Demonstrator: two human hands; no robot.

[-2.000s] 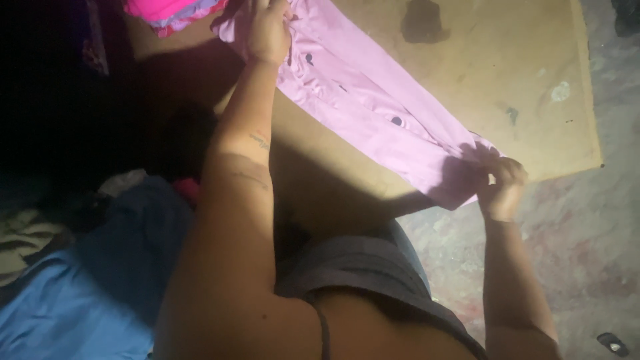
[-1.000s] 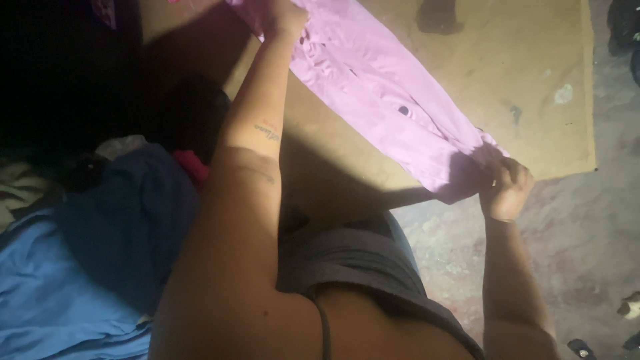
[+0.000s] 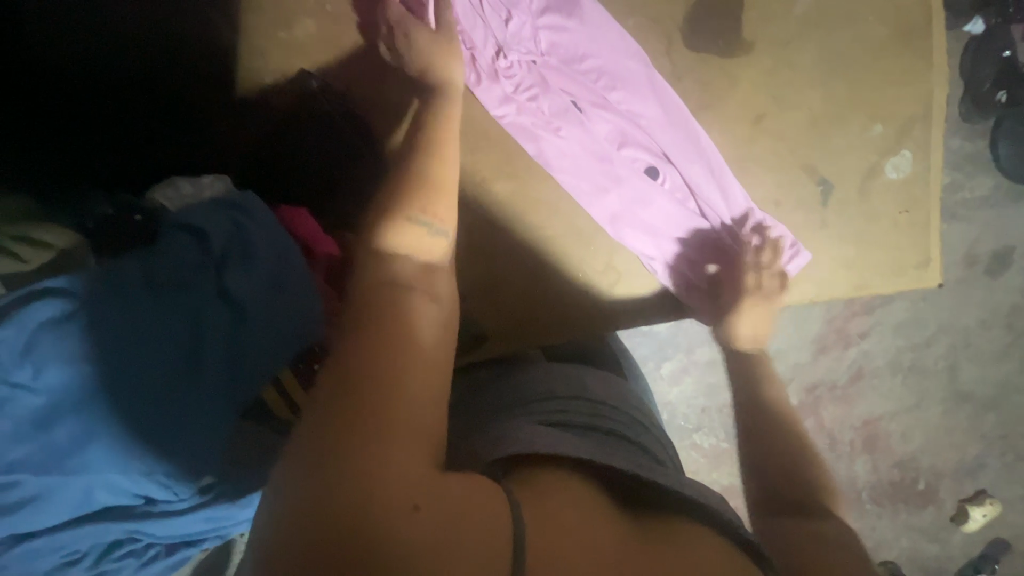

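Note:
A long pink garment [image 3: 592,136] with dark round spots lies diagonally across a brown board-like tabletop [image 3: 848,184]. My left hand [image 3: 420,48] is at its upper left end, at the top edge of the view; whether the fingers grip the cloth cannot be told. My right hand [image 3: 756,288] rests over the lower right end near the table's front edge, fingers spread and somewhat blurred, casting a shadow on the cloth. The garment's upper end runs out of view.
A heap of clothes with a large blue cloth [image 3: 160,360] and a red-pink piece [image 3: 308,232] is at the left. Dark shoes [image 3: 992,72] and a small pale object [image 3: 976,510] are on the concrete floor [image 3: 864,400] at the right. The upper left is very dark.
My right hand has gone from bunched fingers at the garment's end to spread fingers over it. The bright pink cloth at the top left has left the view.

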